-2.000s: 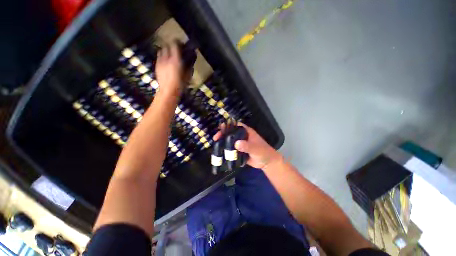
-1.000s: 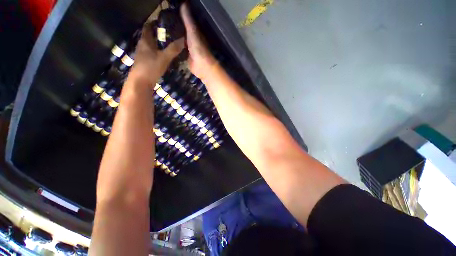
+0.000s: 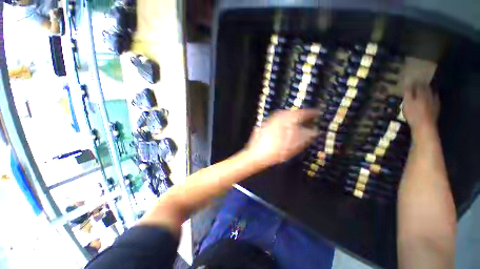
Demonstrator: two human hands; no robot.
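Black power adapters (image 3: 345, 107) with pale bands stand in several slanting rows in a large black tote (image 3: 295, 202). Tan cardboard divider (image 3: 420, 69) shows at the tote's upper right and between rows. My left hand (image 3: 287, 135), blurred, is above the middle rows with its fingers apart and nothing visible in it. My right hand (image 3: 421, 105) is down in the tote at the rightmost row, over the cardboard. Its fingertips are blurred, and whether it holds a unit cannot be told.
More corded black units (image 3: 152, 121) lie along the pale bench (image 3: 176, 68) left of the tote. Beyond it is the conveyor (image 3: 113, 113) with green parts, metal rails and scattered units. A person's hand (image 3: 95, 244) shows at lower left. Grey floor shows at lower right.
The view has swung left, bringing the bench and conveyor in. My hands have moved apart; the dark unit between them is no longer seen there. My left hand is now over the middle rows.
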